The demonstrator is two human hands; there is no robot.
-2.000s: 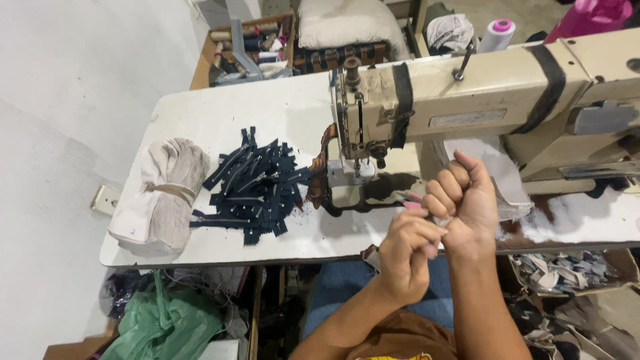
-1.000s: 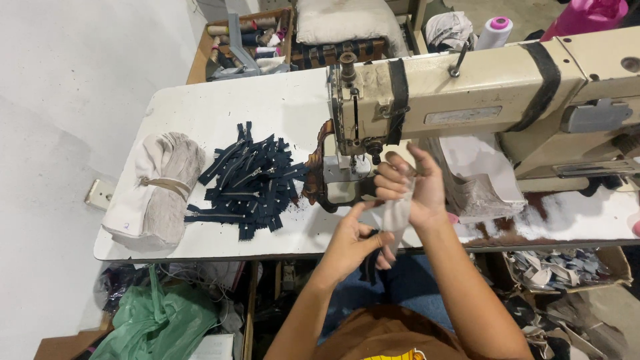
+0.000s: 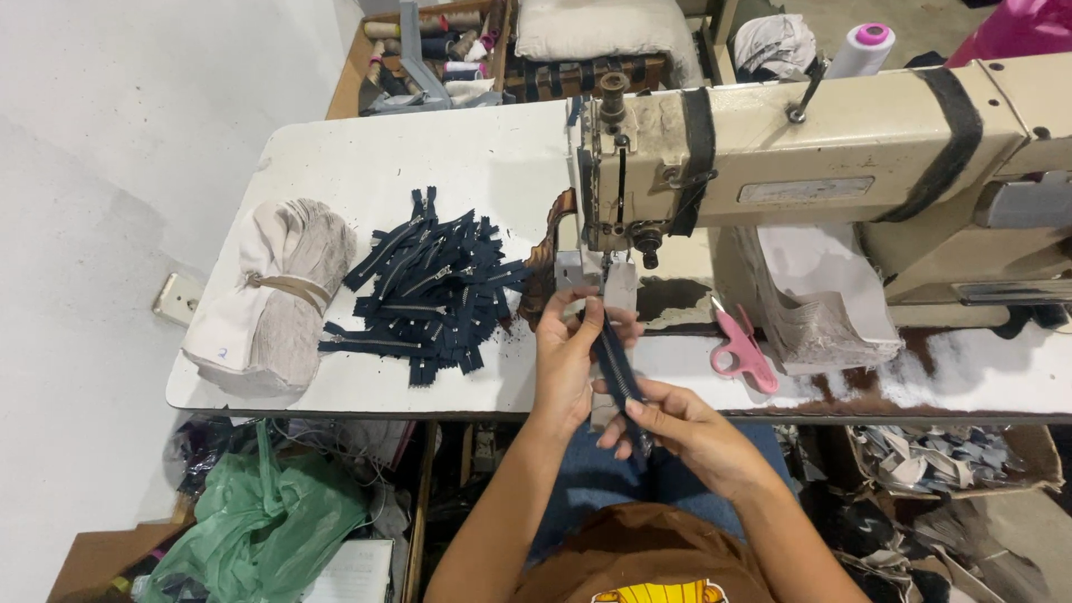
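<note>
A dark navy metal zipper (image 3: 618,362) lies over a light fabric piece just in front of the needle area of a beige sewing machine (image 3: 779,159). My left hand (image 3: 571,352) pinches the zipper's upper end near the presser foot, while my right hand (image 3: 670,419) grips its lower end. Pink thread snips (image 3: 744,347) rest on the table right of my hands. To the left is a heap of navy zippers (image 3: 444,293), and beyond it a tied bundle of light fabric pieces (image 3: 285,310). A stack of light fabric pieces (image 3: 825,310) sits under the machine's arm.
A wooden box (image 3: 347,88) of thread spools stands behind the table. Below the front edge are a green plastic bag (image 3: 268,511) at left and a carton (image 3: 1043,461) of fabric scraps at right. A white thread cone (image 3: 863,52) stands behind the machine.
Both hands have moved toward the needle area and now hold a zipper stretched between them. The pink snips, by my hands two seconds ago, now lie on the table.
</note>
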